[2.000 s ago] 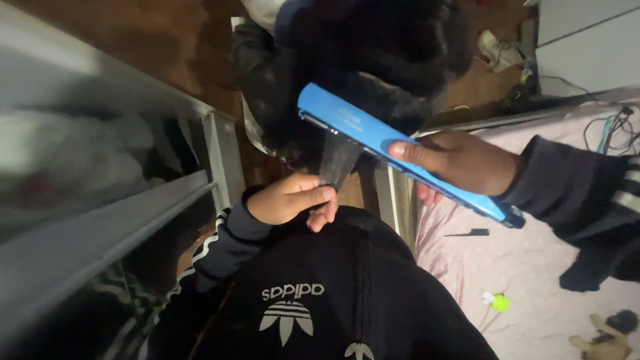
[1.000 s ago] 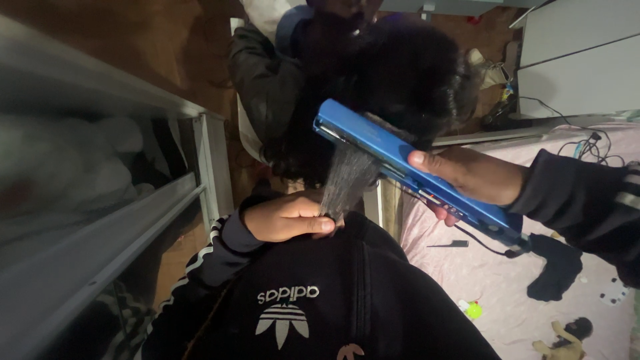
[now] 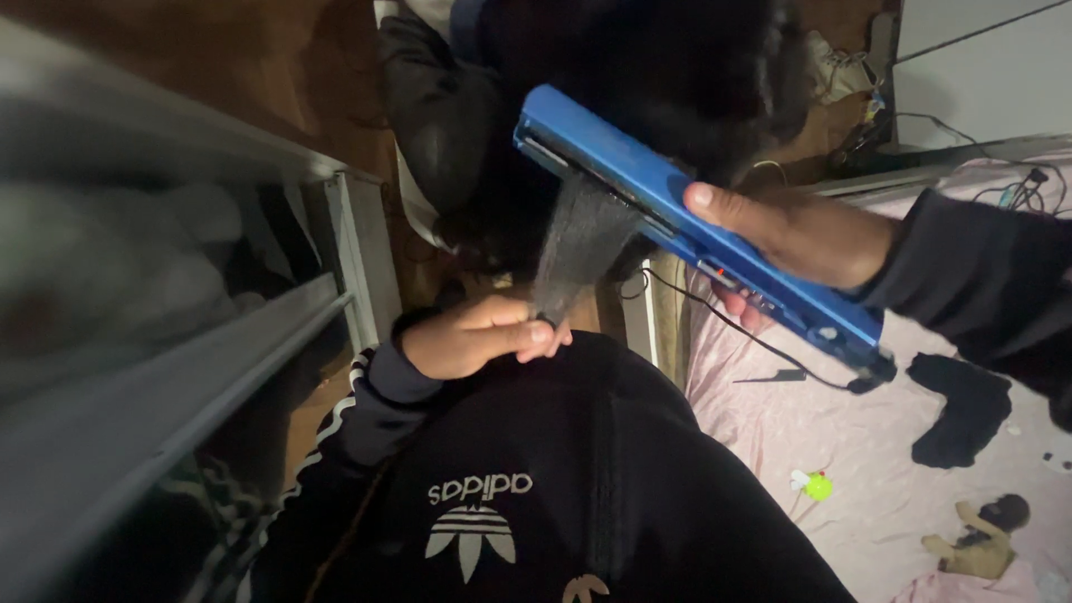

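Observation:
A blue hair straightener (image 3: 620, 159) is gripped by my right hand (image 3: 791, 239), thumb on its upper arm and fingertips under the lower one. A flat lock of dark hair (image 3: 586, 234) passes between its plates and fans down to my left hand (image 3: 490, 335), which pinches the end of the lock between thumb and fingers. The hair belongs to a person (image 3: 620, 67) seated in front of me, head and dark clothing partly hidden behind the straightener. A small red light shows on the tool's inner side, and a black cord (image 3: 754, 335) hangs from its rear end.
On the right, a bed with a pink sheet (image 3: 737, 419) bears a dark comb (image 3: 770, 377), a black cloth (image 3: 959, 410), a bright green item (image 3: 814, 486), a plush toy (image 3: 980, 536) and tangled cables (image 3: 1026, 193). A pale-framed piece of furniture (image 3: 364, 251) runs along my left. A shoe (image 3: 837, 71) lies on the wooden floor.
Compared with two seconds ago, the straightener is turned so that its inner side and controls show more. The hair stays held between its plates and my left hand.

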